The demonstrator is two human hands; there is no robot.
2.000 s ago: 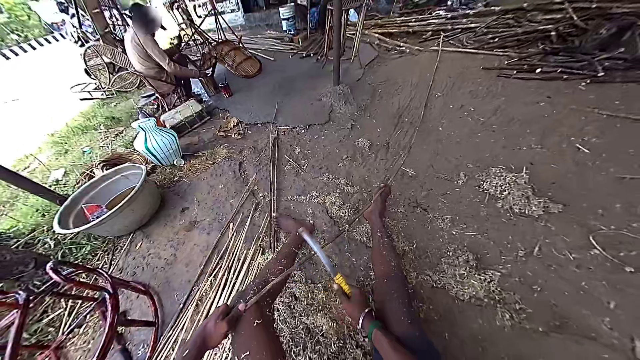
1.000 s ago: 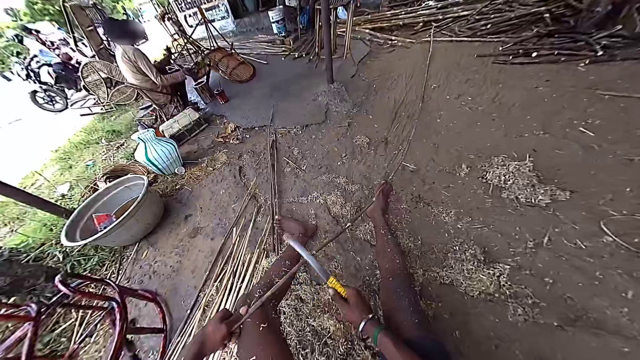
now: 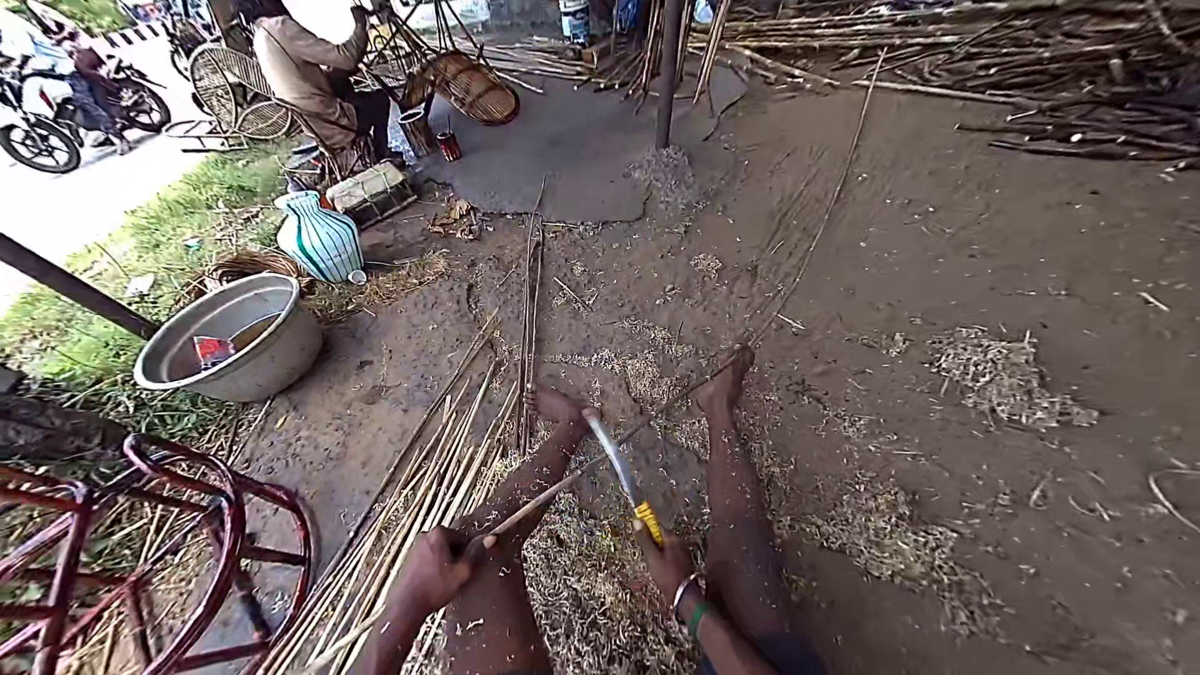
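My left hand (image 3: 439, 568) grips a long, thin cane stick (image 3: 553, 487) near its lower end. The stick slants up to the right between my legs, past my right foot, and its far part reaches toward the woodpile. My right hand (image 3: 669, 562) is closed on the yellow handle of a curved knife (image 3: 614, 456), whose blade crosses the stick between my shins. Peeled pale canes (image 3: 441, 487) lie in a bundle left of my left leg, and darker canes (image 3: 532, 319) lie beyond my left foot. Shavings (image 3: 600, 600) cover the ground between my legs.
A grey basin (image 3: 309, 352) with water and a striped pot (image 3: 319, 236) stand at left. Red-brown cane furniture frames (image 3: 225, 562) are at lower left. A seated person (image 3: 305, 70) is beside wicker pieces. A post (image 3: 667, 84) rises ahead, with piled sticks (image 3: 1106, 84) at upper right.
The seated person has raised an arm. Both my hands still hold the stick and the knife, with the blade staying over the stick. More motorcycles show at upper left as the view shifts.
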